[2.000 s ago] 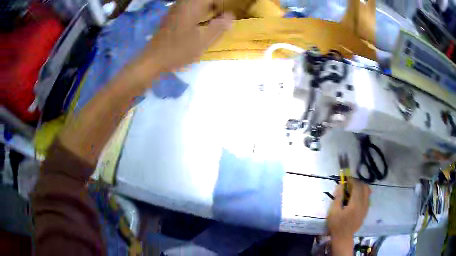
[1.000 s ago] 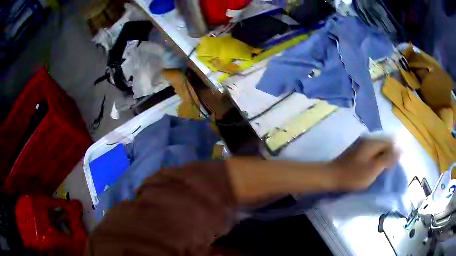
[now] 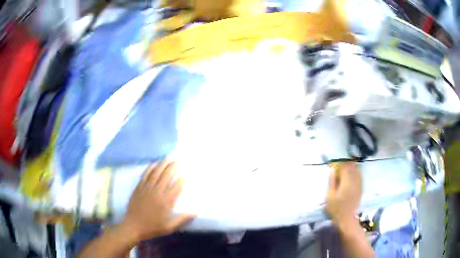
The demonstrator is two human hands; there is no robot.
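The picture is blurred and the table's middle is glaring. A blue cut piece lies flat on the white table, left of the middle. My left hand lies palm down at the table's front left, its fingertips by the cloth's lower edge, fingers extended and nothing gripped. My right hand is closed at the front right, below the machine. A small bit of yellow at its fingertips looks like the handle of the thread snips; the blades cannot be made out.
The white sewing machine stands at the right, with black shears on the table beneath its arm. Mustard cloth lies along the back. More blue cloth lies at the far left, beside red material.
The view swung left, then back to the table. A blue piece now lies at the left, and the one at the front edge is gone. My left hand has come down to the front.
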